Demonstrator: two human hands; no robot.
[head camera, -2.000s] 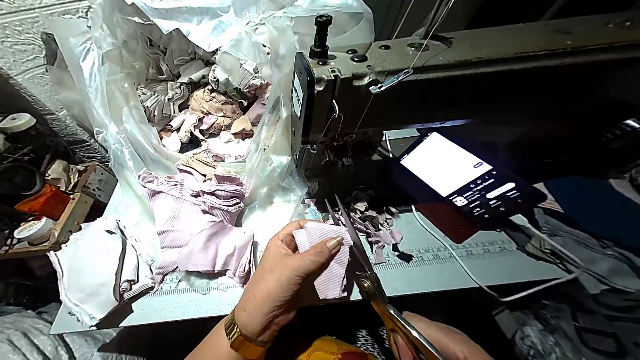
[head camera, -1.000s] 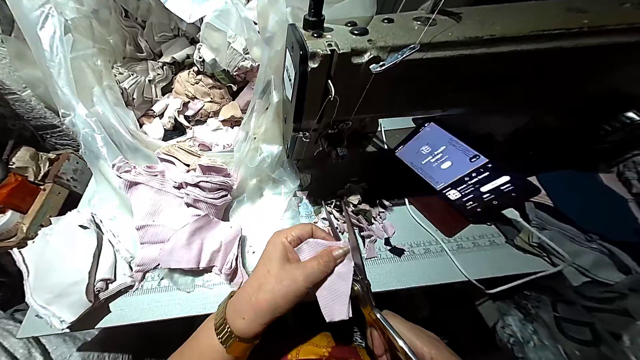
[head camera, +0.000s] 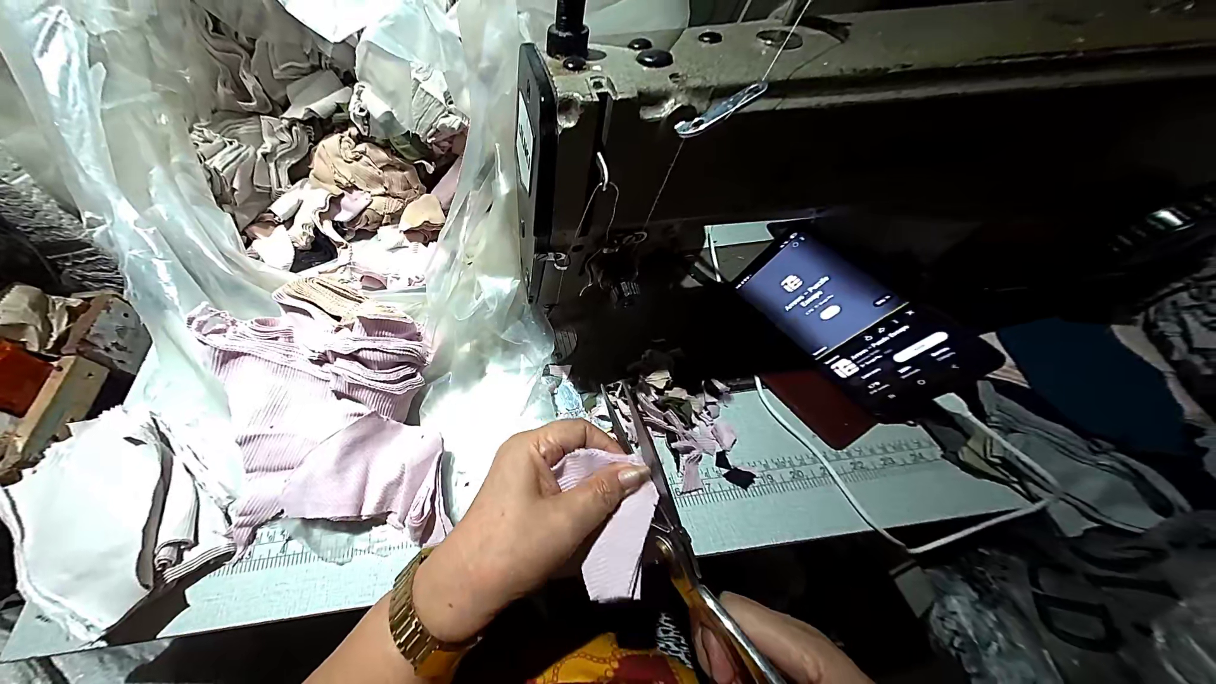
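Note:
Between its thumb and fingers my left hand (head camera: 541, 518), with a gold-coloured watch (head camera: 425, 608) at the wrist, pinches a pink ribbed fabric piece (head camera: 617, 546). My right hand (head camera: 774, 641) is closed around the handles of metal scissors (head camera: 676, 537) at the bottom, partly out of view. The scissor blades point away from me along the piece's right edge, close to my left thumb. Small fabric scraps (head camera: 698, 432) lie just beyond the blades. A stack of pink ribbed fabric (head camera: 323, 427) lies left of my left hand, with white fabric pieces (head camera: 85, 518) beside it.
The dark sewing machine (head camera: 855, 123) spans the back. A lit phone (head camera: 845, 313) with a white cable (head camera: 826, 470) lies to the right. A plastic bag (head camera: 484, 218) full of fabric pieces (head camera: 366, 180) stands at the left. Ruler markings (head camera: 855, 463) run along the table's front.
The phone's screen has changed from mostly white to blue. Both hands still hold the pink piece and the scissors. The view has shifted slightly.

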